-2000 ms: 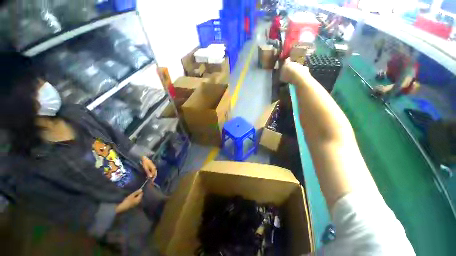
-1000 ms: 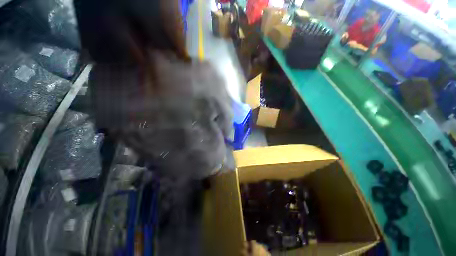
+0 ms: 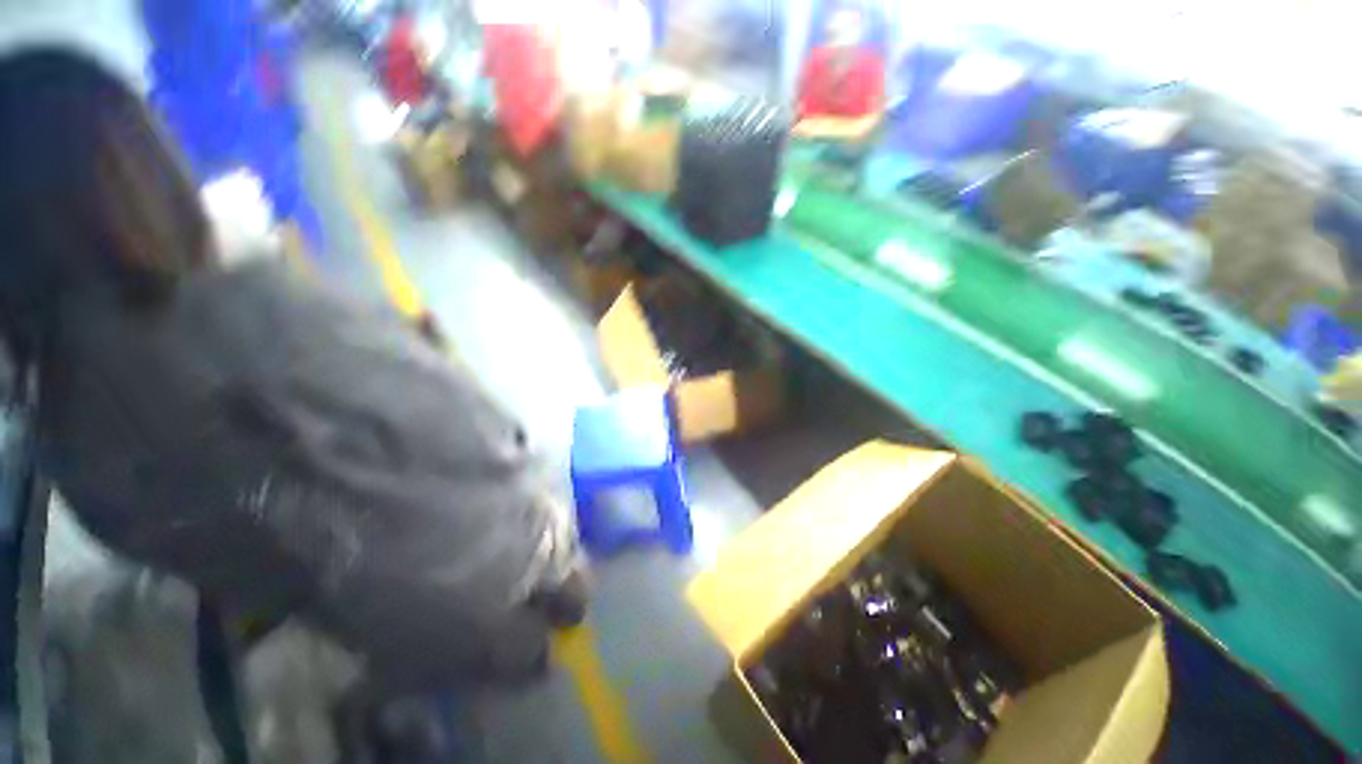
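No hand of mine can be made out in the current view. Nearest in front of me is an open brown carton (image 3: 1031, 575) with dark parts (image 3: 881, 657) and small shiny pieces inside. A small pale spot at the carton's lower inside is too blurred to name. Beside it, a loose group of black housings (image 3: 1120, 493) lies on the teal-green bench (image 3: 911, 373). The picture is blurred.
A person in a grey top (image 3: 299, 463) stands close at the left. A blue stool (image 3: 630, 470) and a smaller open carton (image 3: 702, 403) are beyond my carton. A black tray stack (image 3: 729, 176) stands on the bench, beside the green conveyor (image 3: 1046, 351).
The view has swung right and the carton appears turned. The person at the left now shows turned away. The raised bare arm seen two seconds ago is out of view.
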